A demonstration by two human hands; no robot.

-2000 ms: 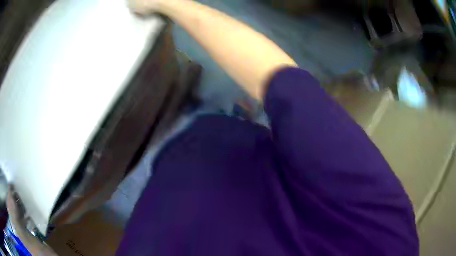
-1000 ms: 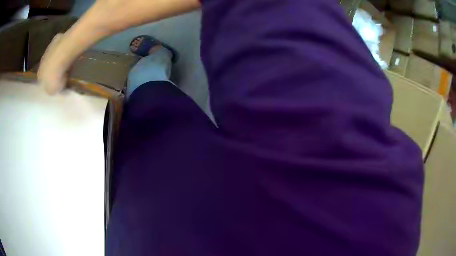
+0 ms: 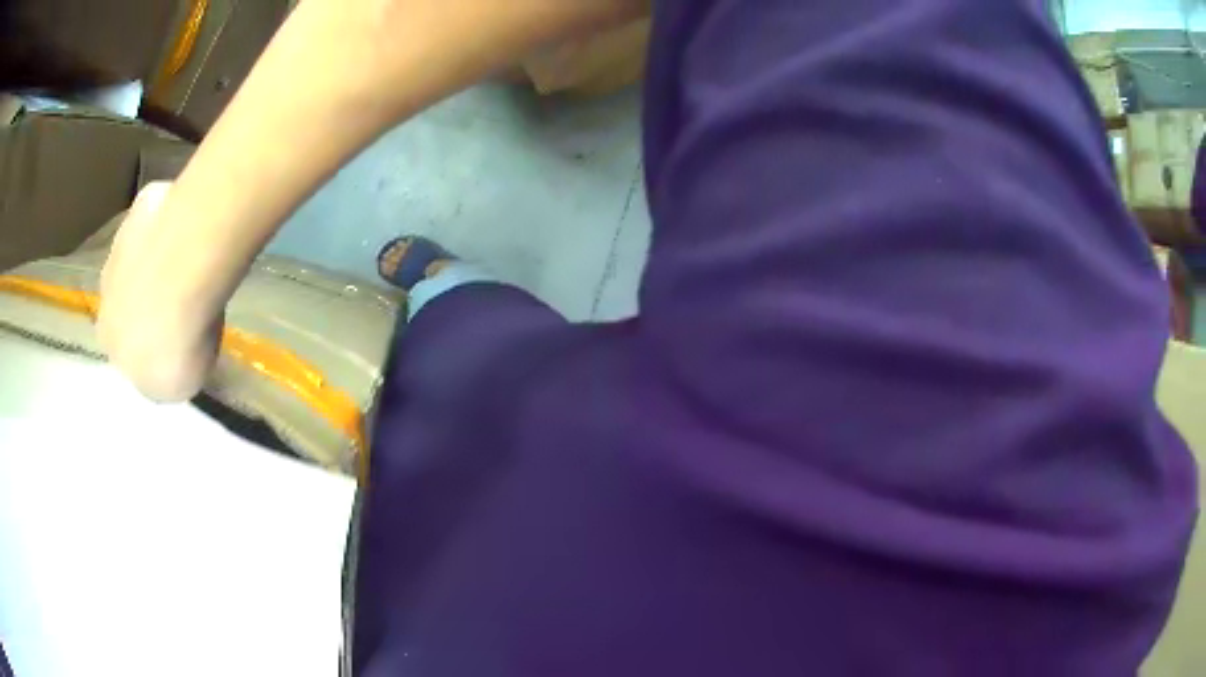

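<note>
A large white sheet or board [image 3: 172, 529] fills the lower left. It lies against a brown carton [image 3: 311, 304] with orange tape along its edge, with a dark gap between them. My right hand [image 3: 159, 311] reaches across from the right and is curled over the taped carton edge, at the sheet's far edge. Its fingertips are hidden. My left hand is not in view.
My purple sleeve and clothing fill the middle and right. A foot in a dark sandal [image 3: 413, 259] stands on the grey floor [image 3: 529, 199]. More brown cartons [image 3: 66, 179] are at the upper left and on shelves or stacks at the upper right [image 3: 1164, 152].
The view has swung and steadied. The white sheet sits lower left than two seconds ago, and more of the taped carton edge and floor shows. My left hand, earlier at the lower left, is out of view.
</note>
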